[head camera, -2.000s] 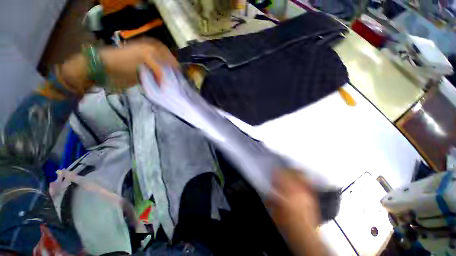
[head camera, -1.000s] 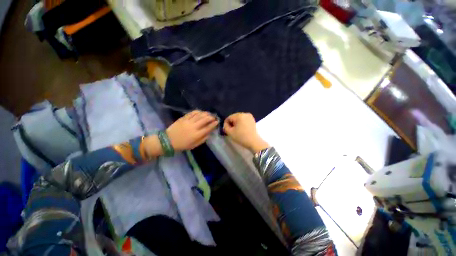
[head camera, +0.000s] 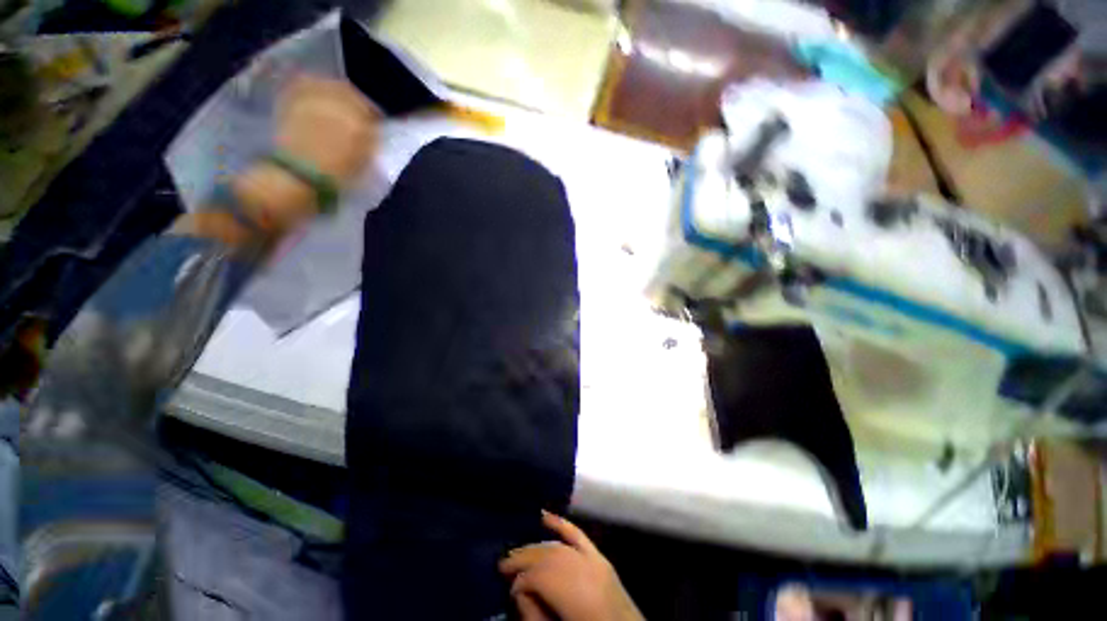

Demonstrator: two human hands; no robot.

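A long dark panel [head camera: 467,315] with a rounded far end lies across the white table and hangs over its front edge. My right hand [head camera: 571,582] is at the bottom, its fingertips on the panel's right edge; whether they pinch it is unclear. My left hand [head camera: 322,140] is blurred and lies over a light grey panel [head camera: 231,146] left of the dark one; its grip cannot be made out. A small black panel [head camera: 783,388] with a curved cut-out lies right of the needle area, under the machine arm.
The white sewing machine [head camera: 874,255] with a blue stripe stands at the right. A yellow-orange item [head camera: 473,118] lies near the far table edge. Dark fabric [head camera: 109,206] lies at the left. A blue-framed thing [head camera: 850,603] shows at the bottom right edge.
The view has swung right towards the machine. My hands, close together before, are now apart. The long dark panel now lies in front; my left hand is over the grey panel.
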